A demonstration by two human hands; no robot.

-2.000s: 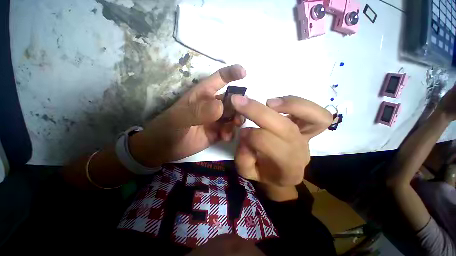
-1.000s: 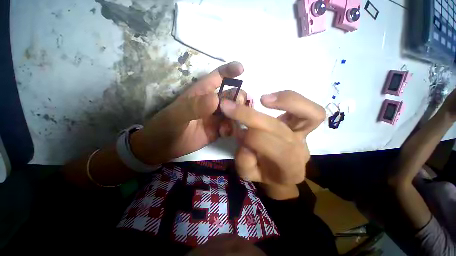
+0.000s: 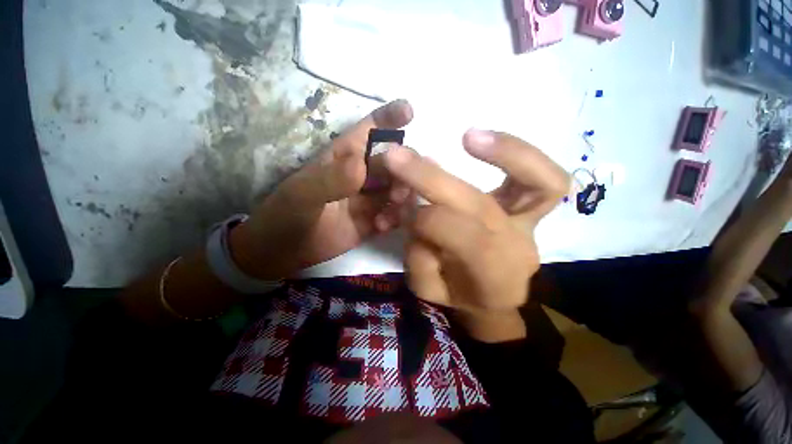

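A small black-bordered screen window (image 3: 386,136) is upright between the fingers of my left hand (image 3: 326,191), its top border showing. The fingertip of my right hand (image 3: 478,221) touches or covers its clear middle. The right thumb or another finger is raised apart. A bit of pink shows low behind the window, mostly hidden by fingers. Whether my right hand grips anything is hidden.
Pink cameras (image 3: 540,26) stand at the top edge. Two more (image 3: 697,128) lie screen up at the right. Black scraps (image 3: 590,198) and blue bits (image 3: 598,93) lie between. A tray (image 3: 768,39) is top right. Another person's arm (image 3: 747,234) is at the right.
Both hands have shifted slightly left with the window. The window, seen open-framed a second ago, is now partly covered by my right fingertip. The table view has shifted up slightly.
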